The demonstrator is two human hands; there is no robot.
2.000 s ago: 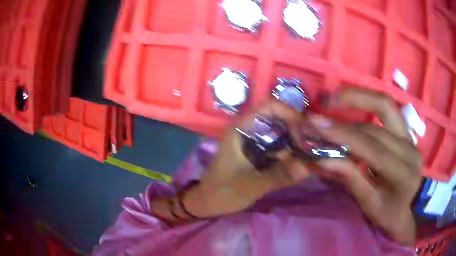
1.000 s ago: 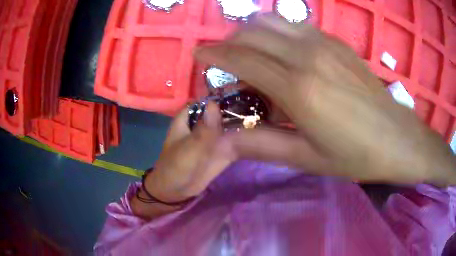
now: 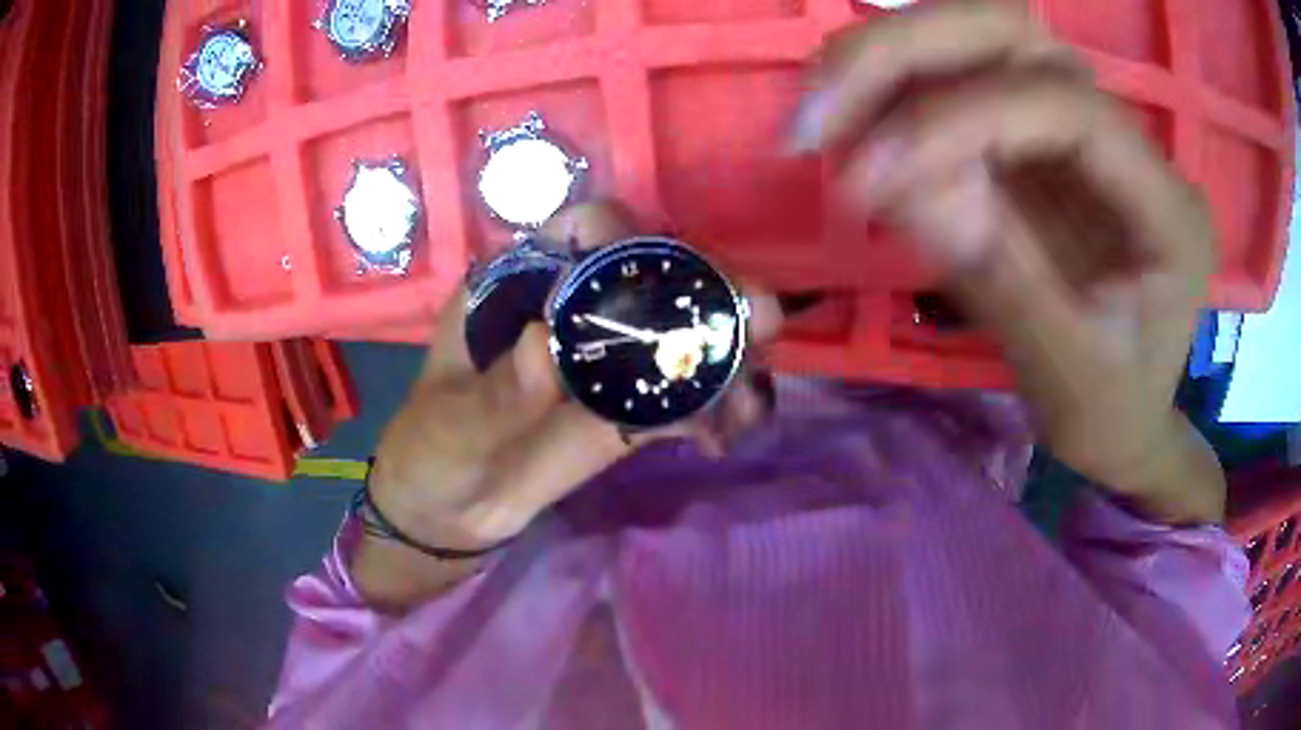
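My left hand (image 3: 492, 428) holds a watch head (image 3: 649, 332), its dark dial with light hands and markers facing up. A second dark round watch head (image 3: 511, 300) sits in the same hand, to the left of the first and partly hidden by it. My right hand (image 3: 999, 171) is raised to the right, apart from the watches and blurred; its fingers are bent and I cannot tell whether they hold anything. The red-orange compartment tray (image 3: 621, 136) lies beyond my hands, with several watch heads in its pockets, such as a bright one (image 3: 525, 178).
Stacked red-orange trays (image 3: 64, 214) stand at the left, with more tilted trays (image 3: 214, 407) below them. White paper (image 3: 1263, 364) lies at the right edge. A red perforated basket (image 3: 1267, 571) is at the lower right.
My right hand has moved from over the watch to the right, away from it. The held dial now shows fully. The view has shifted, so more of the tray's left side shows.
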